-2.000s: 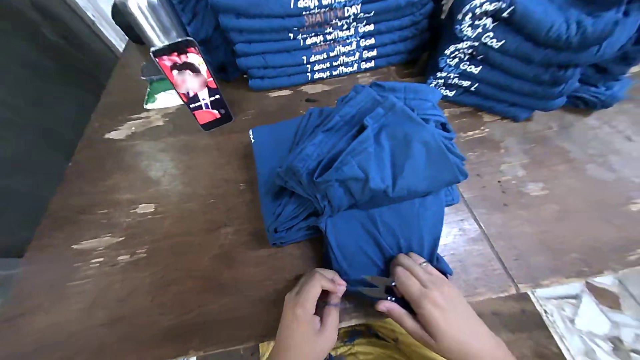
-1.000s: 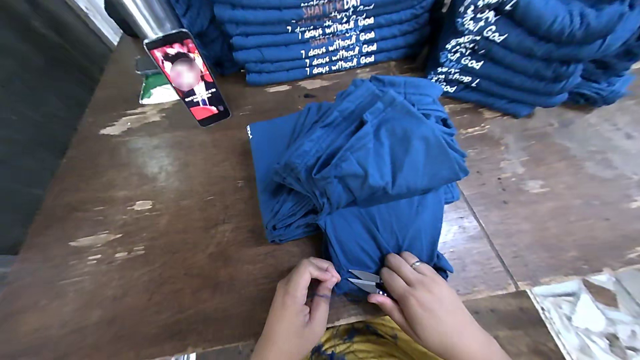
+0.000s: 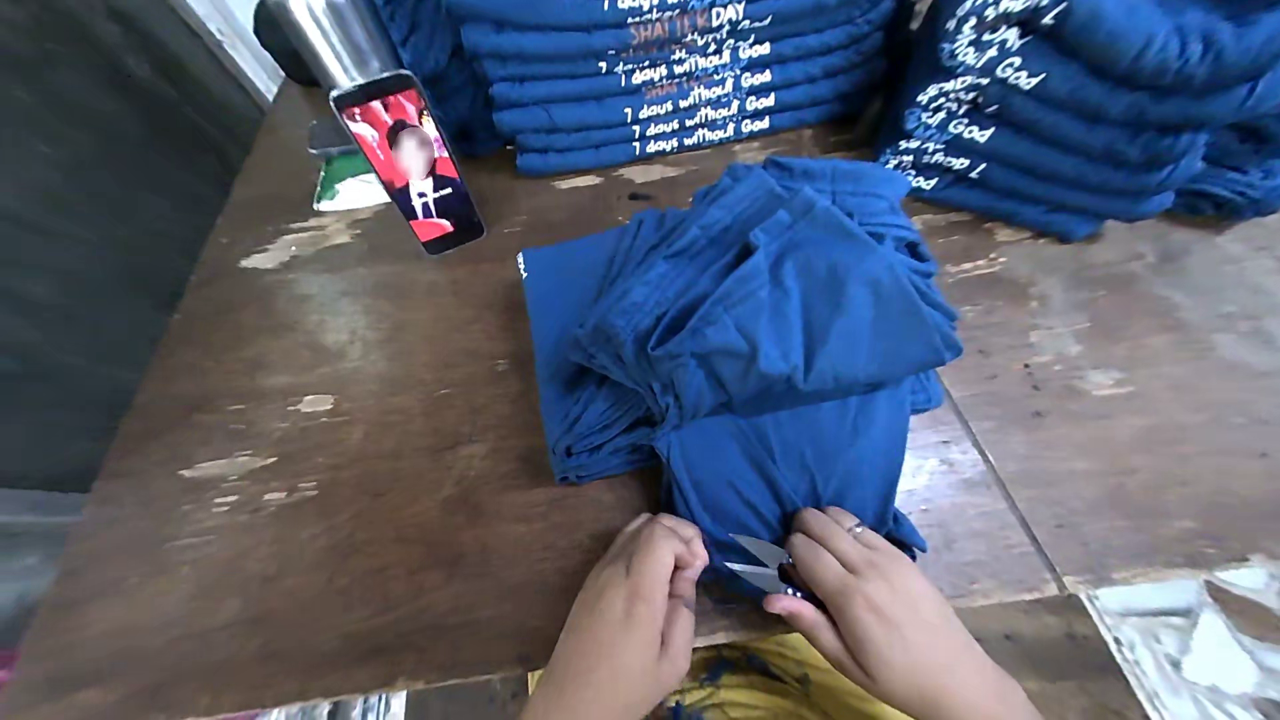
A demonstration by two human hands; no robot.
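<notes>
A rumpled pile of blue fabric garments (image 3: 790, 300) lies on the wooden table, one part stretched down to the front edge. My right hand (image 3: 865, 590), with a ring on one finger, holds small thread snips (image 3: 762, 566) whose blades stand apart and point left; its fingers also rest on the cloth. Just left of the blade tips, my left hand (image 3: 645, 590) has its fingertips pinched together at the lower left edge of the cloth. The fingers hide what exactly lies between them.
Folded blue shirts with white print form one stack (image 3: 680, 80) at the back and another (image 3: 1060, 110) at the back right. A phone (image 3: 410, 165) leans on a metal container (image 3: 335, 40) at the back left. Yellow cloth (image 3: 770, 680) hangs below the table's front edge (image 3: 470, 680).
The snips' blades were partly hidden at the cloth two seconds ago and now show plainly, spread apart. My left hand has shifted slightly. The garment pile has stayed in place.
</notes>
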